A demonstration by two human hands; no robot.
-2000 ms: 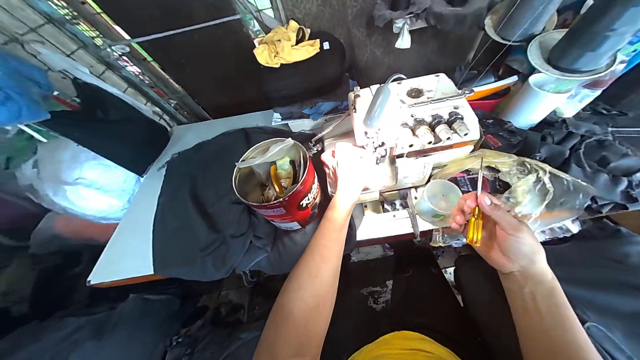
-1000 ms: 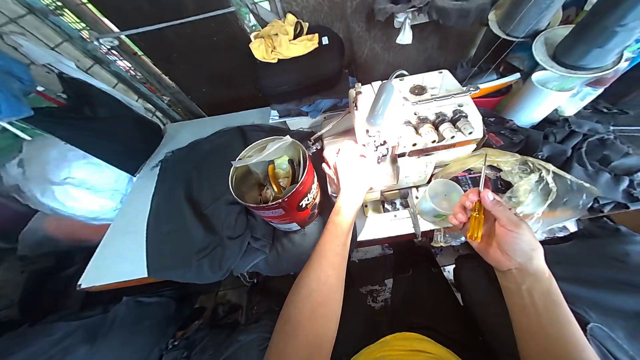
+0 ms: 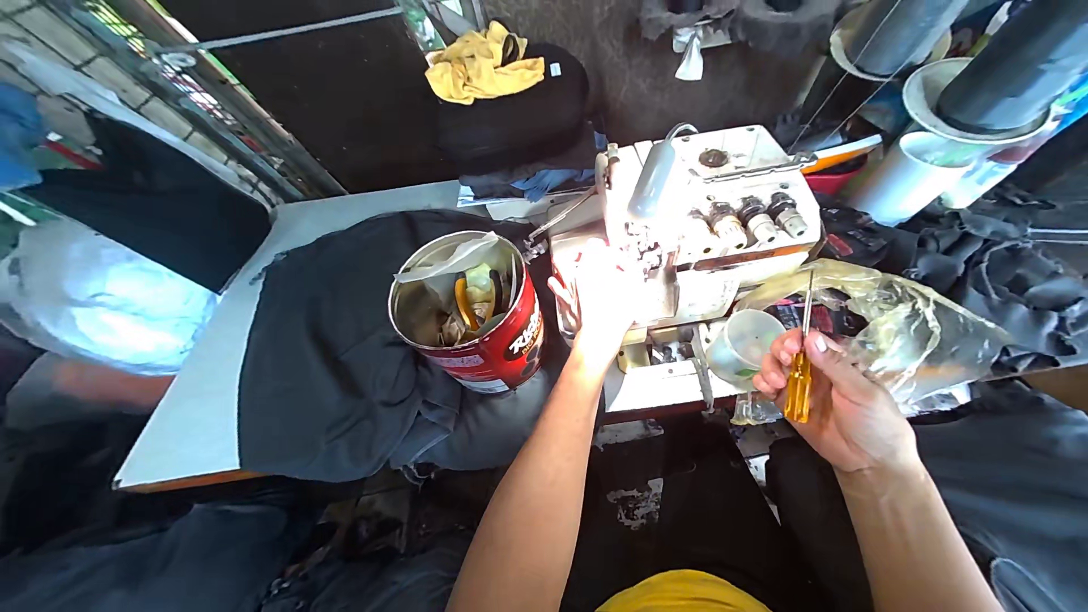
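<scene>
A white overlock sewing machine (image 3: 714, 195) with several tension dials stands at the centre, a small lamp shining on its needle area. My left hand (image 3: 599, 293) rests at the left front of the machine, washed out by the glare; whether its fingers hold anything cannot be made out. My right hand (image 3: 837, 391) holds a screwdriver (image 3: 799, 387) by its yellow transparent handle, with the metal shaft pointing up. Just left of that hand is a translucent plastic cup (image 3: 745, 340). The machine's lower front shows an open section (image 3: 667, 353) with metal parts.
A red tin (image 3: 489, 361) holding yellow-handled pliers or scissors and scraps stands on dark fabric (image 3: 331, 365) to the left. A clear plastic bag (image 3: 926, 327) lies to the right, near dark cloth scraps (image 3: 1020, 272). Thread cones (image 3: 1003, 93) stand at the upper right.
</scene>
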